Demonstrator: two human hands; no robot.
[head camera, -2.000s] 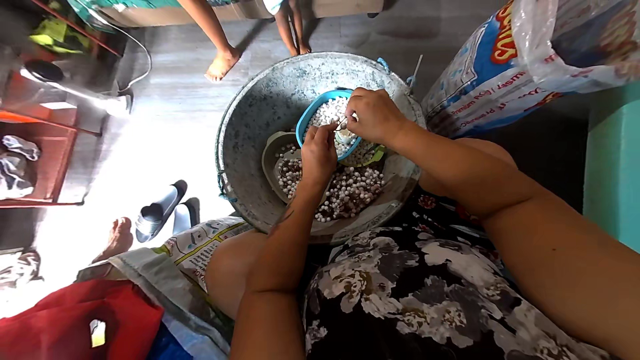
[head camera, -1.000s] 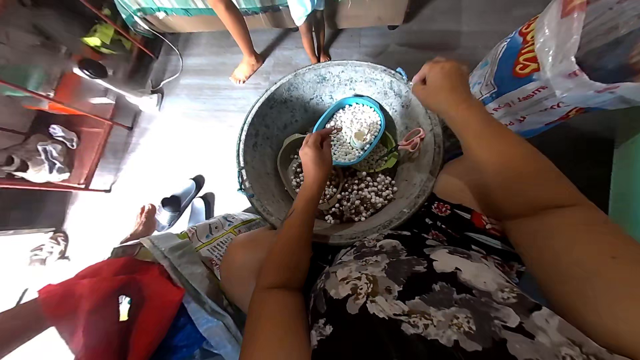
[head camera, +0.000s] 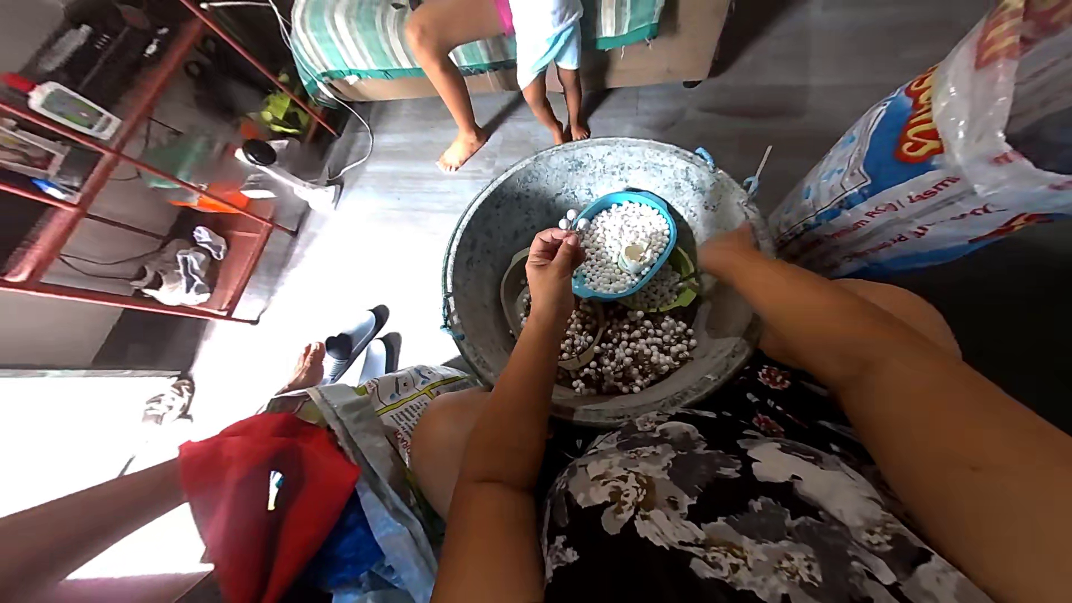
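Note:
A large round grey basin (head camera: 494, 218) stands at my knees. In it a blue plastic basket (head camera: 666, 209) holds small white beads (head camera: 615, 239) and a pale object that I cannot name. My left hand (head camera: 554, 255) pinches a few white beads at the basket's left edge. Blurred, my right hand (head camera: 727, 249) is over the basin's right side; what its fingers do is hidden. Below the basket lie white beads mixed with brown bits (head camera: 641, 347), partly in a beige bowl (head camera: 512, 289). A yellow-green container (head camera: 688, 289) shows under the basket's right side.
A printed plastic sack (head camera: 888, 176) stands right of the basin. Past the basin, two people's bare feet (head camera: 462, 149) are near a covered seat. Slippers (head camera: 356, 335) lie on the floor at left, beside a red metal shelf (head camera: 142, 100). A person's arm and red cloth (head camera: 268, 494) are at lower left.
My right hand has moved from the basin's upper right rim down over its right side. Two seconds ago both hands were together over the basket. Beads now show at my left fingertips.

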